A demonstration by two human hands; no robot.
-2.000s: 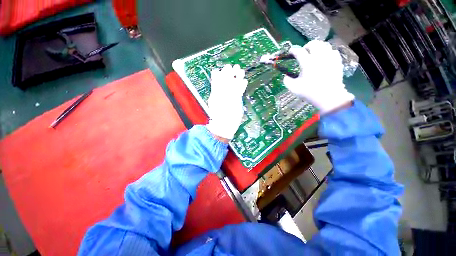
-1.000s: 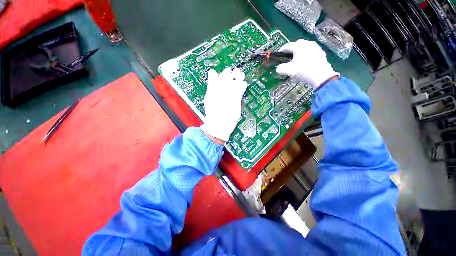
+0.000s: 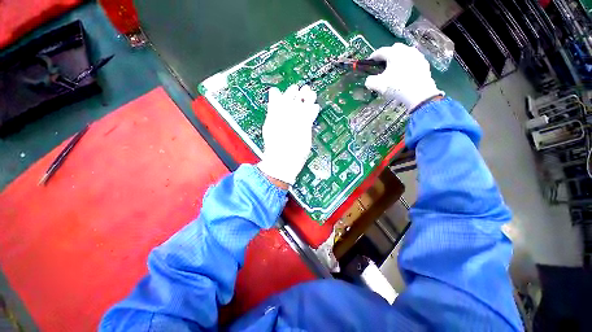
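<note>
A large green circuit board (image 3: 337,139) lies solder side up on a small red mat (image 3: 224,133), with a pale edge border. My right hand (image 3: 406,74), in a white glove, is closed on a dark hand cutter (image 3: 361,65) with red near its jaws. The jaws point left over the board's upper part; whether they touch it I cannot tell. My left hand (image 3: 289,133), also white-gloved, rests on the board's left-middle part with fingers bent. Whether it holds anything small at the fingertips I cannot tell.
A large red mat (image 3: 123,214) lies at the left with a thin dark pen-length tool (image 3: 65,154) on it. A black tray (image 3: 49,81) with pliers is at the upper left. Clear plastic bags (image 3: 428,42) lie at the upper right. An open brown box (image 3: 370,211) sits below the bench edge.
The view has shifted, so the board and bench sit further left and up. The cutter in my right hand lies flatter and points left. My left hand stays on the board.
</note>
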